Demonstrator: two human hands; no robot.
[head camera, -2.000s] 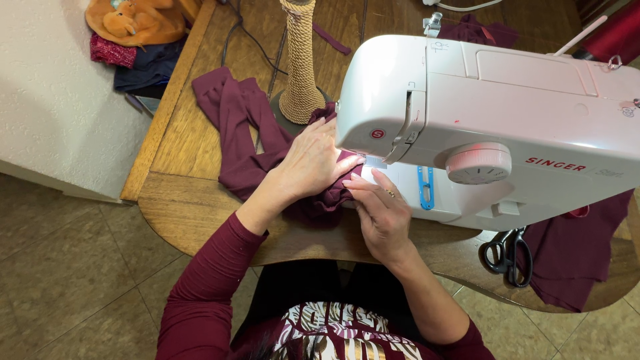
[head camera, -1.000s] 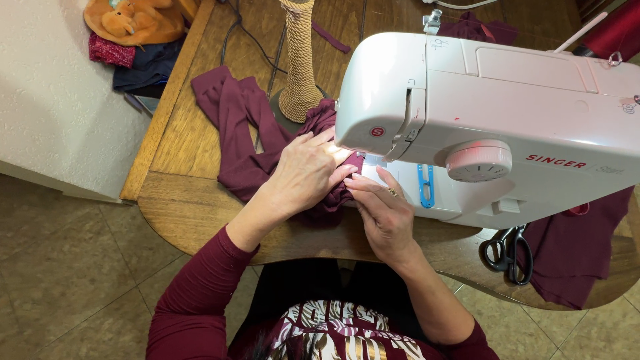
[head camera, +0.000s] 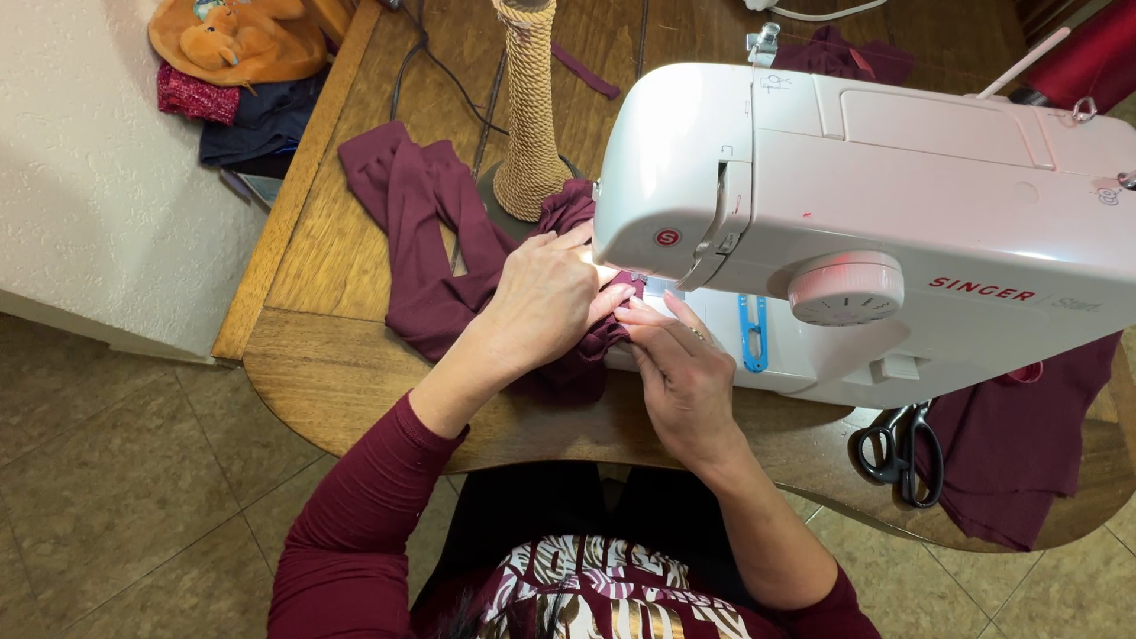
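A white Singer sewing machine (head camera: 887, 186) stands on the wooden table, its lamp lit over the needle area. Maroon fabric (head camera: 426, 231) lies bunched at the machine's left end, with long folded parts spread over the table. My left hand (head camera: 550, 297) rests on this fabric beside the machine head, gripping its edge between thumb and fingers. Close by, my right hand (head camera: 688, 368) pinches the same edge in front of the needle area, a ring on one finger. The needle and presser foot are mostly hidden by the machine head and my fingers.
Behind the fabric stands a rope-wrapped post (head camera: 528, 115). A blue slotted plastic tool (head camera: 753, 333) lies on the machine bed. Black-handled scissors (head camera: 901, 453) and more maroon fabric (head camera: 1012, 435) are at the right table edge. An orange plush item (head camera: 253, 40) sits atop cloths at the upper left.
My left hand has shifted slightly between the frames. Both hands stay on the fabric beside the needle area.
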